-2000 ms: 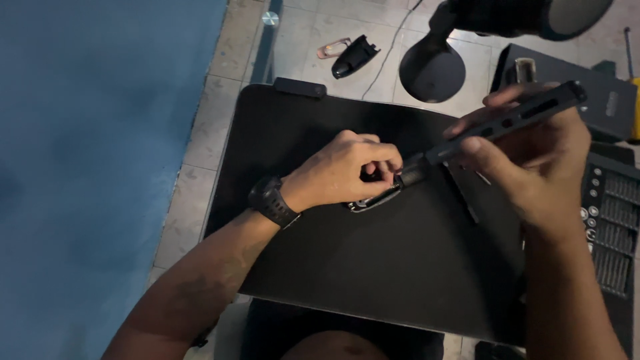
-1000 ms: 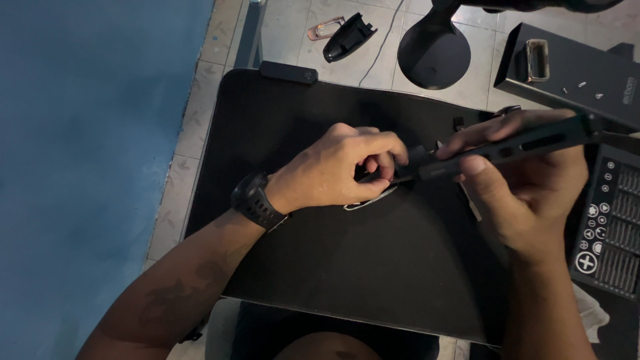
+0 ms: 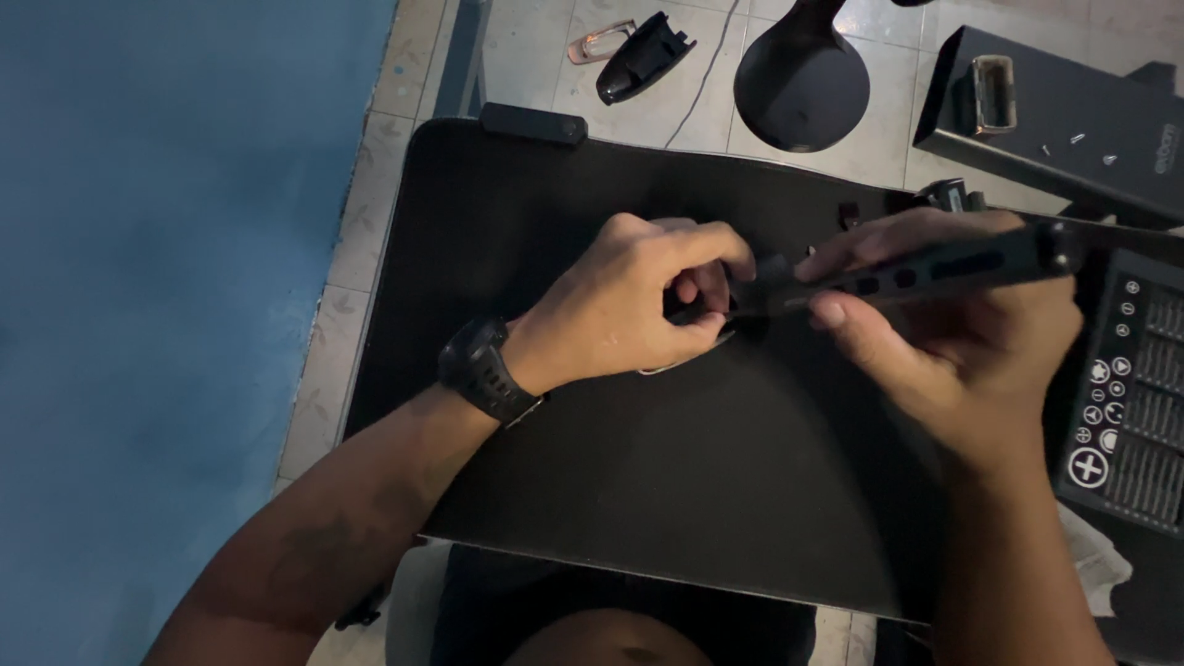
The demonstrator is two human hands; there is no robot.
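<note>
My left hand (image 3: 647,296), with a black watch (image 3: 490,370) on the wrist, pinches a small dark part whose light curved edge (image 3: 684,359) shows below the fingers; most of it is hidden. My right hand (image 3: 962,333) is closed around a dark electric screwdriver (image 3: 962,264). The tool lies slanted, its front end reaching the fingertips of my left hand. Its tip cannot be seen. Both hands are over a black desk mat (image 3: 647,462).
Screwdriver bit case (image 3: 1138,398) at right; black box (image 3: 1045,129) bearing a small metal frame (image 3: 994,94) and several screws. Behind the mat are a round black stand base (image 3: 803,83), a black plastic shell (image 3: 645,57) and a thin cable (image 3: 708,79). A black bar-shaped device (image 3: 534,124) lies on the mat's back edge.
The view has shifted somewhat. Both hands keep their holds, on the small part and the screwdriver, with the tool's front end still at the left fingertips.
</note>
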